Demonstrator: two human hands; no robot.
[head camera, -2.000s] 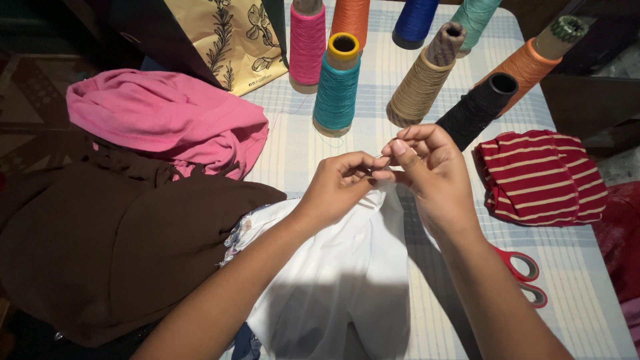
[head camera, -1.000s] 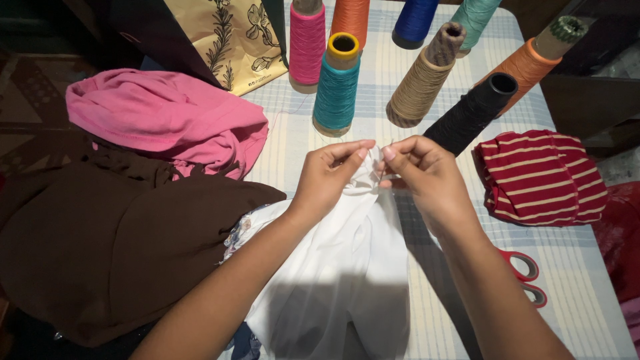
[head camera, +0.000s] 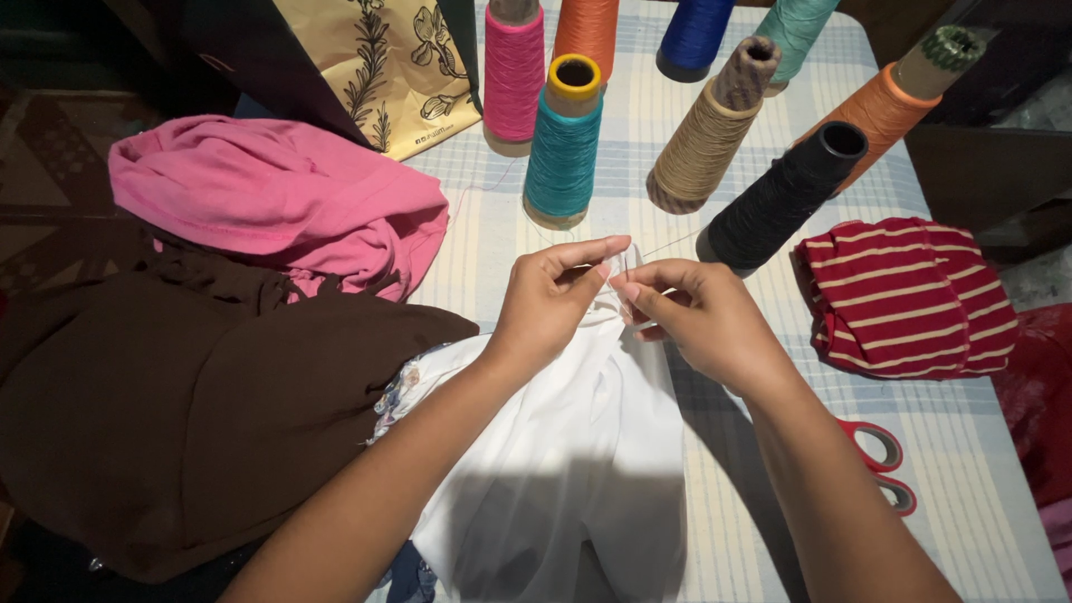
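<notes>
My left hand pinches a gathered edge of a white cloth between thumb and index finger. Close on its right, my right hand has its thumb and index finger closed at a thin needle-like piece against the cloth; its exact shape is hard to make out. A fine dark thread runs from beside my fingertips toward the cone of black thread. The white cloth hangs down toward me over the near part of the table. Just beyond my hands stands a cone of teal thread.
Thread cones in pink, tan, orange and blue stand at the back. A pink garment and brown cloth lie left, below a patterned bag. Folded red striped fabric and red-handled scissors lie right.
From two seconds ago, my hands have parted slightly and moved a little lower, with more of the white cloth's edge raised between them. The black cone has shifted slightly left and down.
</notes>
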